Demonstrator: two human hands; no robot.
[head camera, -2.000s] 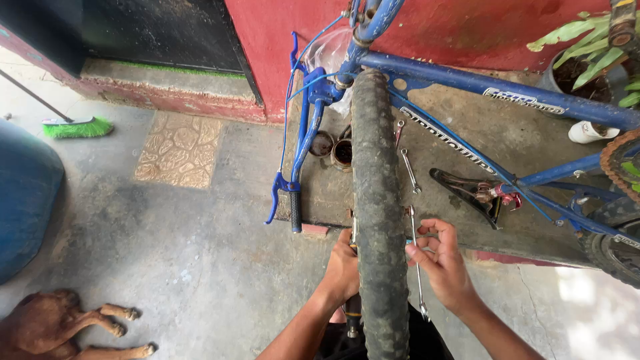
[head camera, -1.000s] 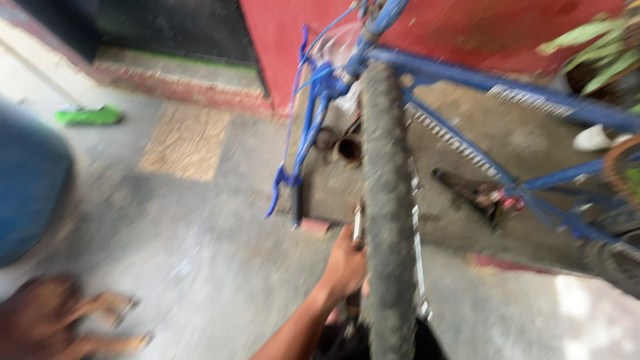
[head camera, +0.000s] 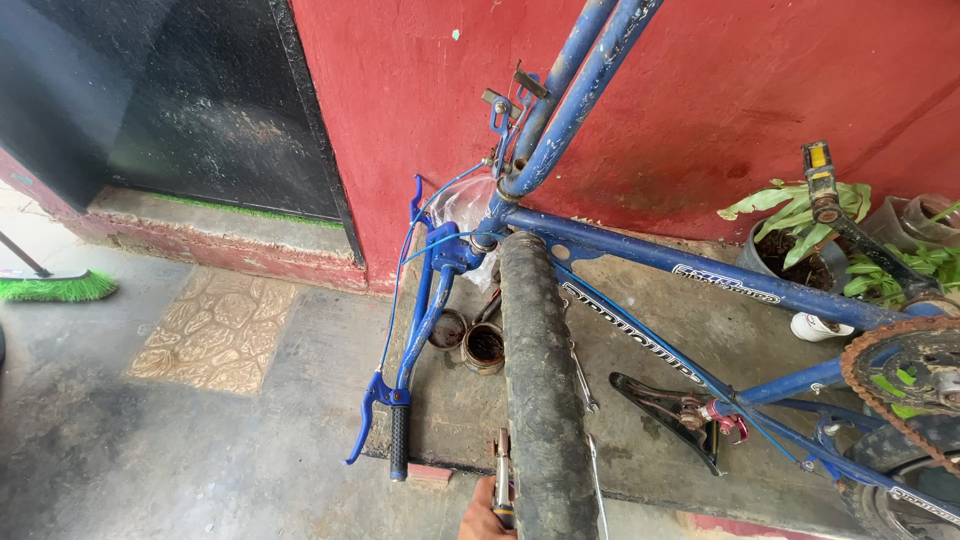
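A worn bicycle tire (head camera: 547, 375) stands upright at the centre, close to my body. Left of it, at the bottom edge, my left hand (head camera: 484, 517) grips a metal hand tool (head camera: 502, 472), perhaps pliers; most of the hand is cut off by the frame. On the tire's right side a wrench (head camera: 598, 480) shows partly, its lower end out of frame. Another wrench (head camera: 585, 382) lies on the concrete ledge. My right hand is not visible. The blue bicycle frame (head camera: 637, 255), without its front wheel in the fork (head camera: 577, 97), rests upside down behind the tire.
Left of the tire are the handlebar (head camera: 427, 322), an open jar (head camera: 484, 346) and its lid (head camera: 448, 330). A saddle (head camera: 675, 420), rusty chain (head camera: 862, 382) and potted plants (head camera: 795, 255) are on the right. A red wall (head camera: 420, 82) rises behind; a green broom (head camera: 60, 285) lies far left.
My right hand was beside the wrench right of the tire two seconds ago and has left the view. My left hand stays at the tool on the left side. The view has tilted upward.
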